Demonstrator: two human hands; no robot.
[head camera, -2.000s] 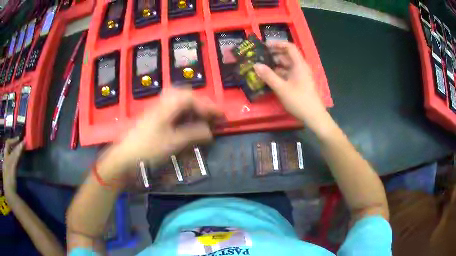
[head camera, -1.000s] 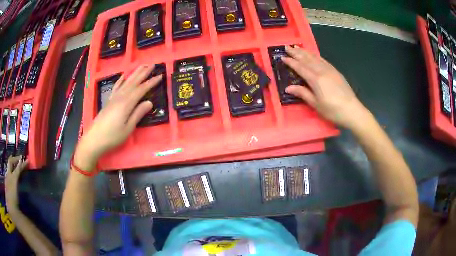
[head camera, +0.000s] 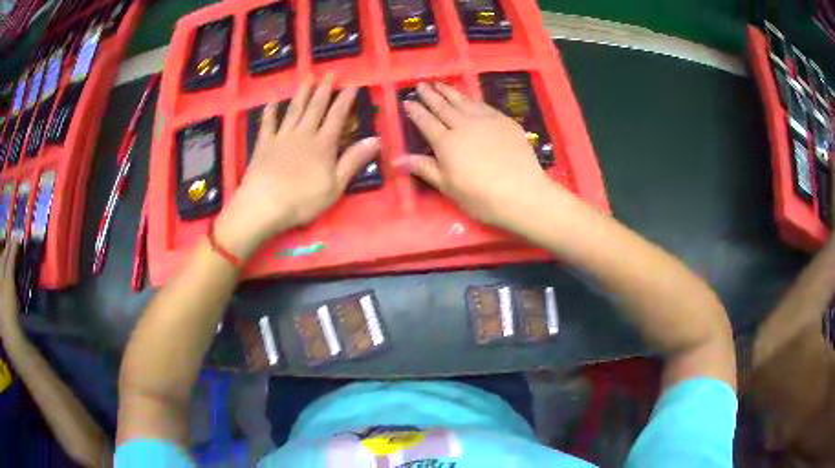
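Note:
The red-orange foam tray holds black closed phones in two rows. My left hand lies palm down with fingers spread over the second and third near-row phones, hiding most of both. My right hand lies palm down over the fourth near-row phone, which it mostly hides; its thumb is apart from its fingers. The near-row left-end phone shows its grey label area and gold disc. The right-end phone shows a black back with gold lettering, partly behind my right hand.
Several thin dark-brown batteries with white strips lie along the bench edge. Red pens lie left of the tray. Neighbouring trays with phones stand at left and right. A person's arm shows at each side. A green belt runs behind.
My left hand has moved right from the first and second phones to the second and third. My right hand has moved left from the fifth phone to the fourth. The tray sits slightly higher in view.

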